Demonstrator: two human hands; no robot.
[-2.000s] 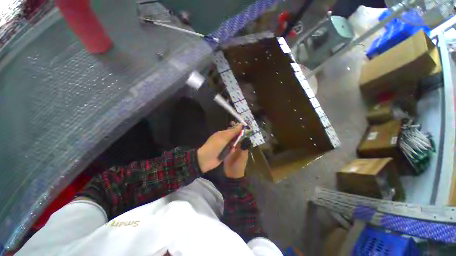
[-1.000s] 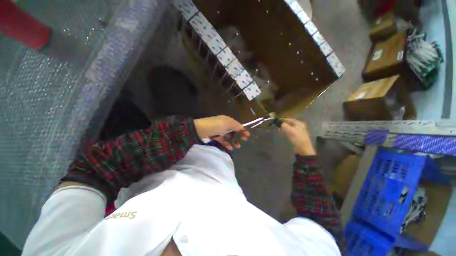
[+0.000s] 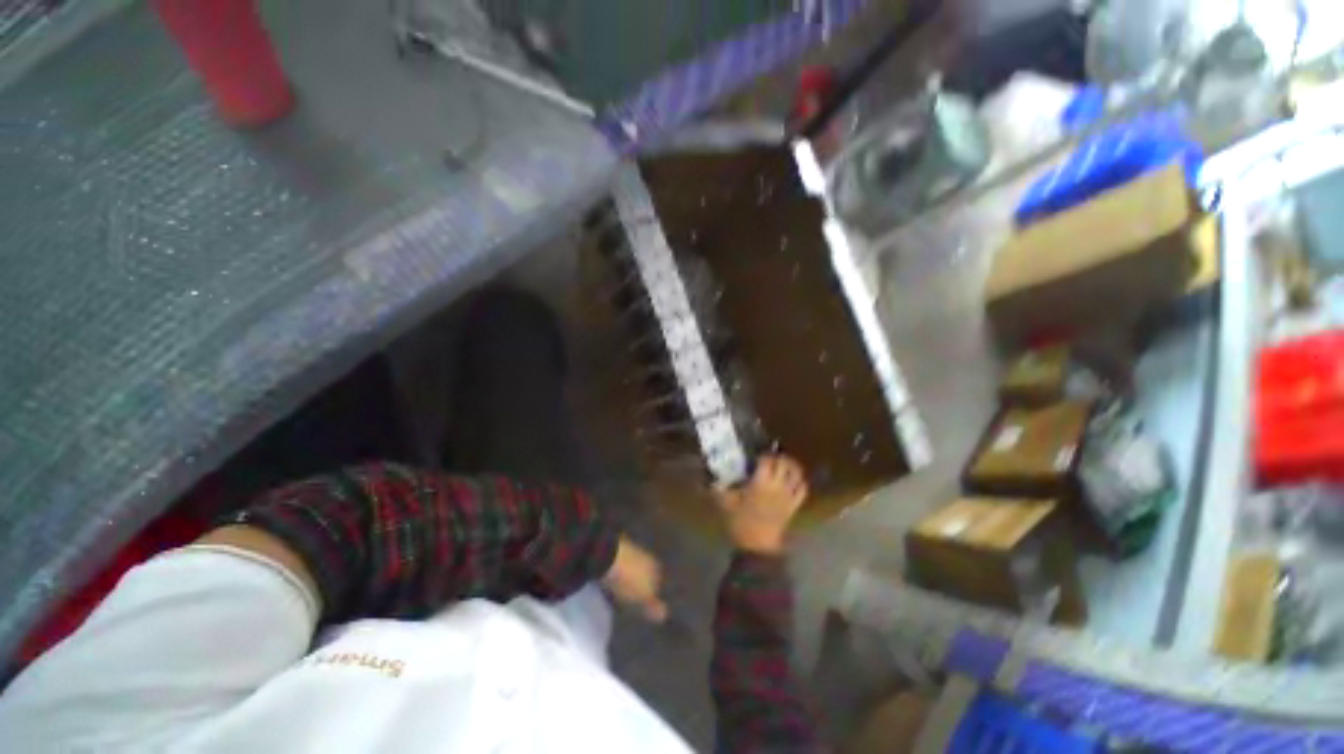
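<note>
The large open brown carton [image 3: 796, 324] stands beyond my hands, with a white strip [image 3: 671, 317] along its left rim and many thin leads hanging outside it. My right hand [image 3: 764, 504] is at the near end of that strip, fingers bent over the carton's corner. A small dark spot shows at its fingertips; blur hides whether it is a board. My left hand [image 3: 637, 578] is lower and to the left, away from the carton, blurred, with no object visible in it.
The bubble-wrapped bench [image 3: 177, 251] curves along the left, with a red cylinder [image 3: 229, 67] on it. Smaller cartons [image 3: 980, 538] and a bunch of pale leads [image 3: 1125, 486] are at the right. A blue crate [image 3: 1017, 725] is at the lower right.
The hands held a small wired board between them; now they are apart and no board is clearly visible. My right hand has moved to the carton's rim, and my left hand has moved lower. The view has shifted.
</note>
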